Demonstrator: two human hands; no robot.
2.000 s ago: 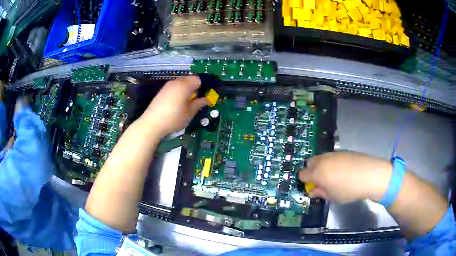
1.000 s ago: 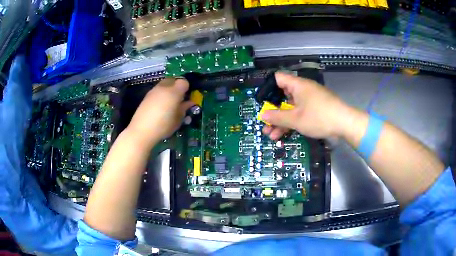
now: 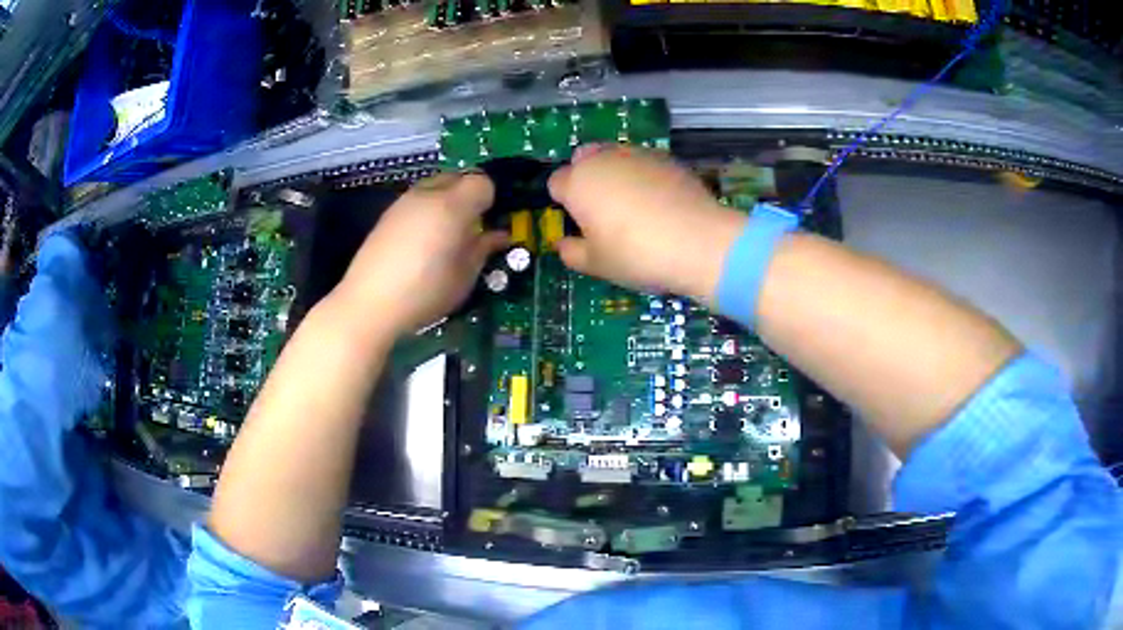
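The green main circuit board (image 3: 616, 332) sits in a black carrier (image 3: 825, 431) in front of me. Two yellow capacitors stand side by side at its upper left: the left one (image 3: 521, 229) between my left thumb and black-covered fingertip, the right one (image 3: 552, 227) in my right hand's fingers. My left hand (image 3: 425, 252) comes from the left and my right hand (image 3: 634, 215) from the right, both over the board's far-left corner. Their fingertips are partly lost in dark coverings. Two round pale-topped cans (image 3: 517, 260) stand just nearer. Another yellow capacitor (image 3: 519, 399) stands at the board's lower left.
A small green board strip (image 3: 554, 129) lies along the carrier's far edge. Behind are a blue bin (image 3: 129, 105), a tan stack of modules (image 3: 468, 55) and a black bin of yellow capacitors (image 3: 764, 37). At left are another board (image 3: 203, 332) and a co-worker's blue sleeve (image 3: 62, 382).
My right hand has moved from the board's right side to its upper left, bringing a yellow capacitor beside the left one. My left hand has stayed near that corner.
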